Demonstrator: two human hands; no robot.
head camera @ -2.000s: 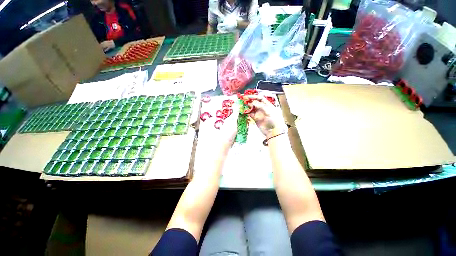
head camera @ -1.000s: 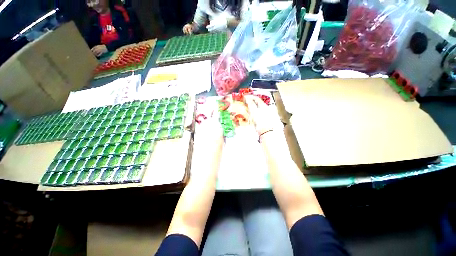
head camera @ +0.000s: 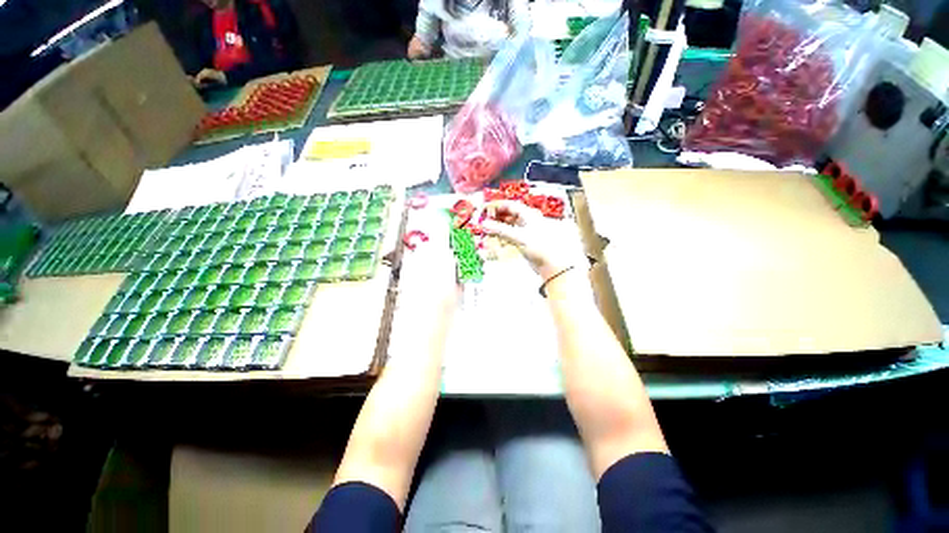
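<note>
My left hand (head camera: 430,255) holds a narrow green board strip (head camera: 467,256) over the white paper (head camera: 499,333). A red loop part (head camera: 463,213) is at the strip's far end. My right hand (head camera: 533,237) is just right of the strip, fingertips pinched together around what looks like a red loop part (head camera: 504,213); the grip is small and blurred. Loose red loops (head camera: 543,204) lie in a pile beyond my hands, and a few lie left of the strip. My left fingers are washed out by glare.
Rows of green PCB panels (head camera: 224,281) lie on the left cardboard (head camera: 338,328). The right cardboard (head camera: 760,260) has one filled strip (head camera: 850,195) at its far corner. Clear bags (head camera: 484,141), a phone (head camera: 567,173), a grey machine (head camera: 885,125) and two people are beyond.
My right hand has drawn back from the red pile towards the strip, its fingers now pinched. The strip in my left hand has stayed near the same place over the last second.
</note>
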